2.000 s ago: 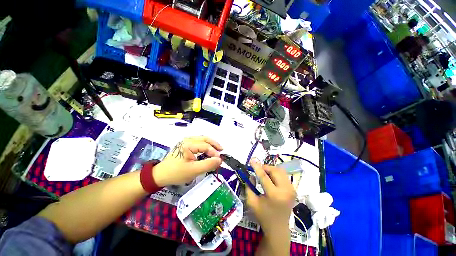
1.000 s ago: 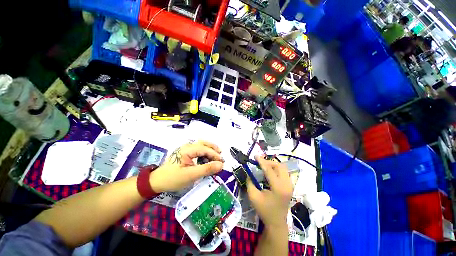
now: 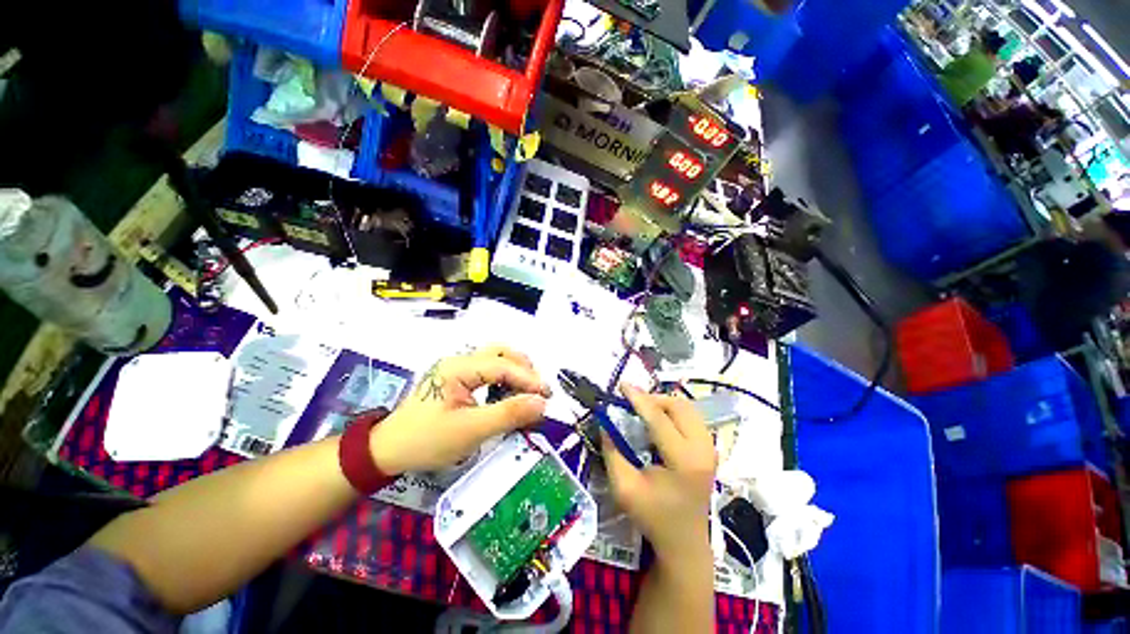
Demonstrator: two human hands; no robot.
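Observation:
My left hand [image 3: 465, 403], bare with a red wristband, pinches a small dark part [image 3: 499, 393] that the fingers mostly hide. My right hand [image 3: 663, 464] holds the side cutters [image 3: 604, 415] with blue handles. Their dark jaws point up and left, just right of my left fingertips; whether they touch anything is not clear. Below the hands lies the white housing [image 3: 465, 493] with a green circuit board [image 3: 521, 518] inside. Red, black and yellow wires show at its lower right end, where a white cable [image 3: 560, 607] leaves.
A white cover [image 3: 167, 406] and a bottle with a drawn face [image 3: 77, 275] are at left. A yellow and black knife [image 3: 419, 291], a white socket panel [image 3: 540, 218] and a red-digit display [image 3: 679, 161] stand behind. Crumpled tissue [image 3: 799, 514] lies at right, beside a blue bin [image 3: 867, 495].
The cutters first drew back from my left fingertips to the right, and now their jaws are closer to them again. My left hand keeps its pinch. The view has shifted slightly.

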